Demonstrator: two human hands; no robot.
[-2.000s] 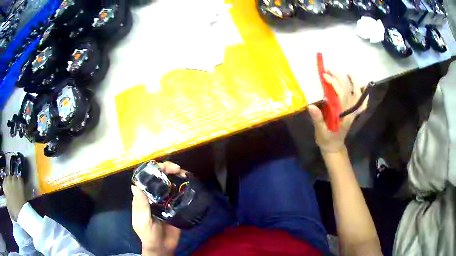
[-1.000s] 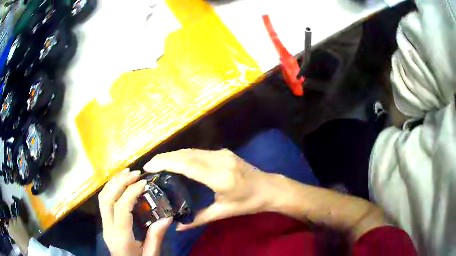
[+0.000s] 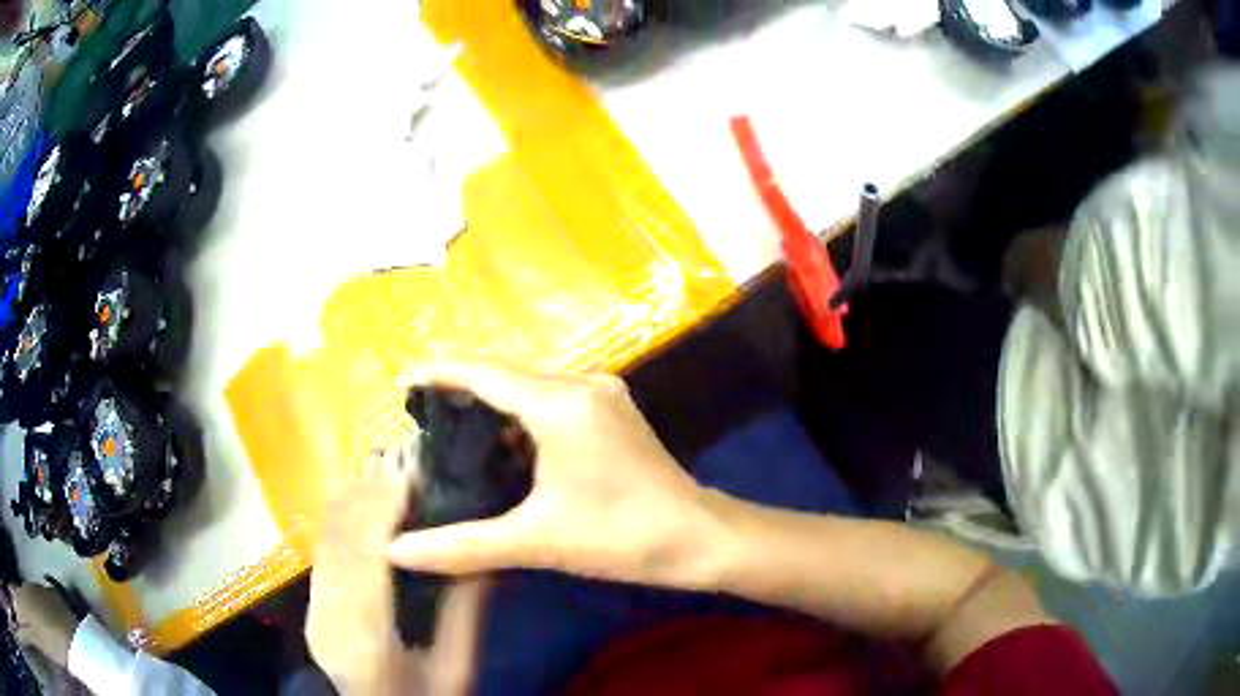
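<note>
A black camera unit (image 3: 469, 460) is held between my two hands just over the near edge of the bench. My right hand (image 3: 598, 476) curves around its right side, with thumb and fingers on the black shell. My left hand (image 3: 365, 585) holds it from the left and below, and is blurred. The unit's silver inside is hidden. A red air blow gun (image 3: 796, 252) rests at the bench edge to the right, with no hand on it.
Black camera units (image 3: 120, 320) with orange dots are massed at the left. More units (image 3: 585, 19) stand at the top. Yellow tape (image 3: 544, 218) covers part of the pale bench (image 3: 313, 163). A person's pale sleeve (image 3: 1129, 381) is at the right, and another person's hand (image 3: 48, 619) is at lower left.
My right hand has let go of the red air blow gun and come over to the camera unit. Both hands have lifted the unit toward the bench, and its black shell now faces up.
</note>
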